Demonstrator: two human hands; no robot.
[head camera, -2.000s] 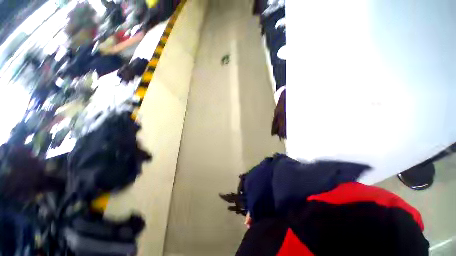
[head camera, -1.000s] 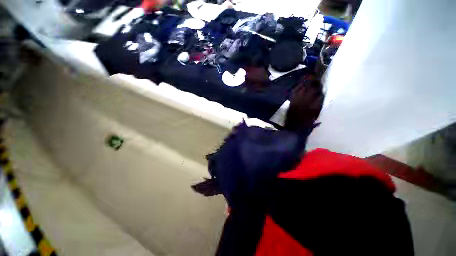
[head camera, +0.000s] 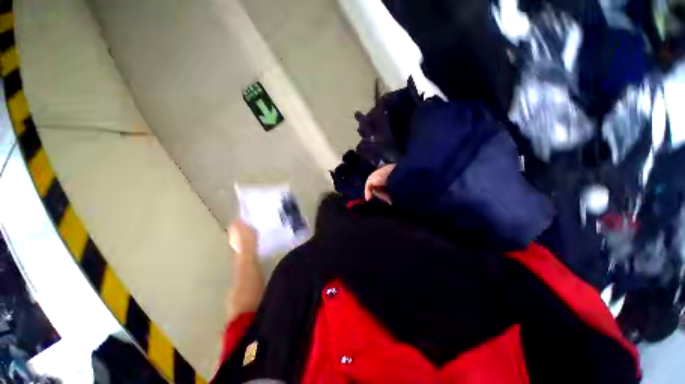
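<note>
A bundle of navy-black cloth (head camera: 469, 176) lies across the front of my red and black jacket, its ragged dark ends pointing to the upper left. The fingers of my right hand (head camera: 379, 182) curl around its left side; the rest of that hand is hidden by cloth. My left hand (head camera: 240, 236), at the end of a bare forearm, holds a white paper sheet (head camera: 264, 217) with a dark printed picture. The sheet is over the aisle floor, apart from the bundle. Its print is too blurred to read.
The beige aisle floor (head camera: 180, 82) bears a green arrow sign (head camera: 262, 106). Yellow-black tape (head camera: 73, 232) curves along the left. Heaps of dark cloth and pale pieces (head camera: 552, 112) fill the right, beside a white edge (head camera: 390, 37). More dark items lie at the lower left.
The view has swung, so the floor arrow is now nearer the centre and the cloth heaps are at the right. My left hand with the paper has come into view. The bundle is still held.
</note>
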